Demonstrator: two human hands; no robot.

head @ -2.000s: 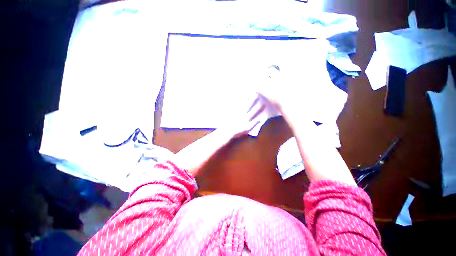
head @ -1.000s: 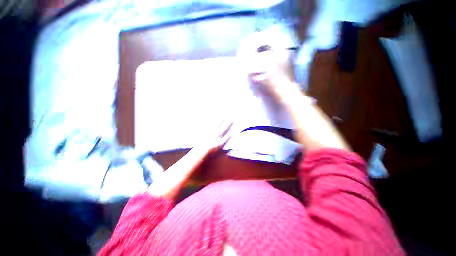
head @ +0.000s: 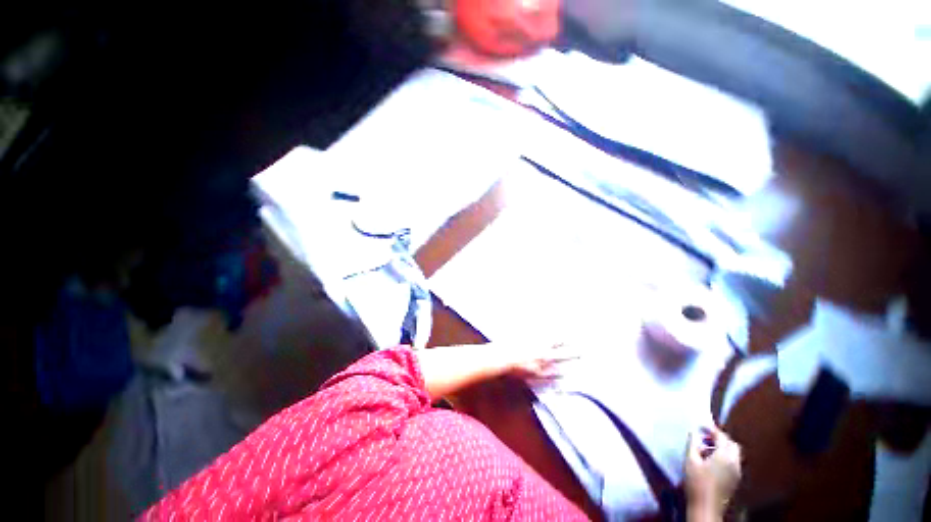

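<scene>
A glaring white plain fabric sheet [head: 572, 265] lies across the brown table in front of me. My left hand [head: 543, 361] rests on its near edge with fingers spread and nothing in it. My right hand [head: 715, 454] is at the near right edge of the fabric, fingers curled; whether it pinches the cloth is too blurred to tell. A white roll [head: 676, 331] with a dark centre hole stands on the fabric between my hands, touched by neither. Loose pale pieces [head: 587, 454] lie between my hands at the near edge.
More white fabric [head: 424, 133] covers the table's left side, with a small dark bar [head: 345, 196] on it. A red bundle [head: 507, 22] is at the far edge. A black phone [head: 820, 408] and pale cut pieces [head: 863, 352] lie at right. Dark floor clutter [head: 194, 352] is at lower left.
The view has turned. The white sheet and roll have shifted on the table. My right hand has left the roll for the near right edge; my left hand stays at the sheet's near edge.
</scene>
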